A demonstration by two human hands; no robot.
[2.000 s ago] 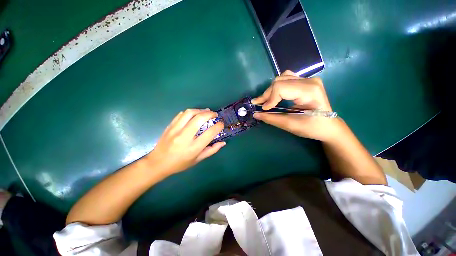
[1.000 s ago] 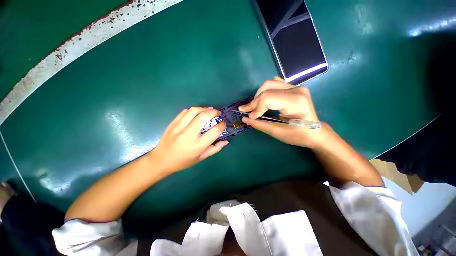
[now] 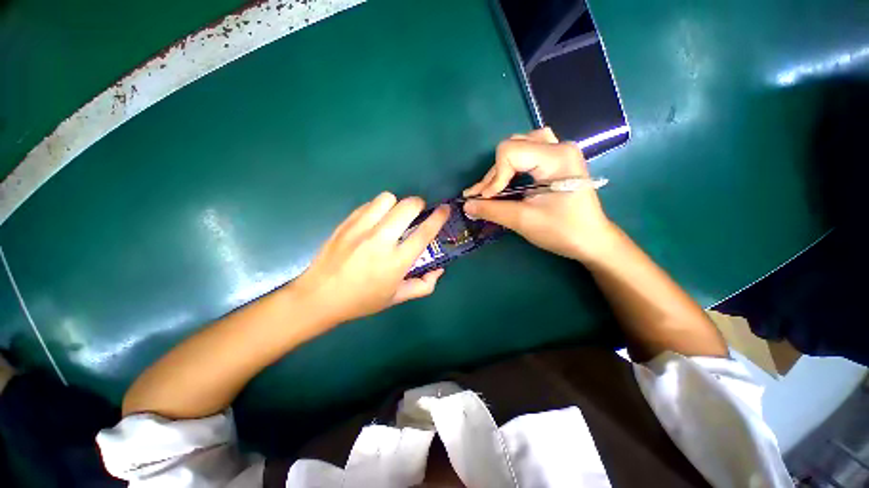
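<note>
A small dark handheld unit [image 3: 461, 234] lies open on the green work surface, tilted up to the right. Tiny gold and pale details show at its middle. My left hand [image 3: 367, 253] holds its left end, fingers over the top and thumb along the lower edge, partly covering a white patch. My right hand [image 3: 548, 195] grips a thin pen-length tool, likely tweezers [image 3: 564, 186], with its tip end at the unit's upper edge. The exact tip is hidden by my fingers. My right hand covers part of the unit's right end, and the round disc does not show.
A smartphone with a glossy black screen [image 3: 575, 84] lies beyond my right hand. A worn whitish metal strip [image 3: 124, 91] curves across the upper left of the green surface [image 3: 286, 143]. Dark clothing of another person shows at the lower left edge.
My right hand with the tool has moved left from the unit's right end, then up to its upper edge. My left fingers have shifted right along the upper edge. The round disc is now covered.
</note>
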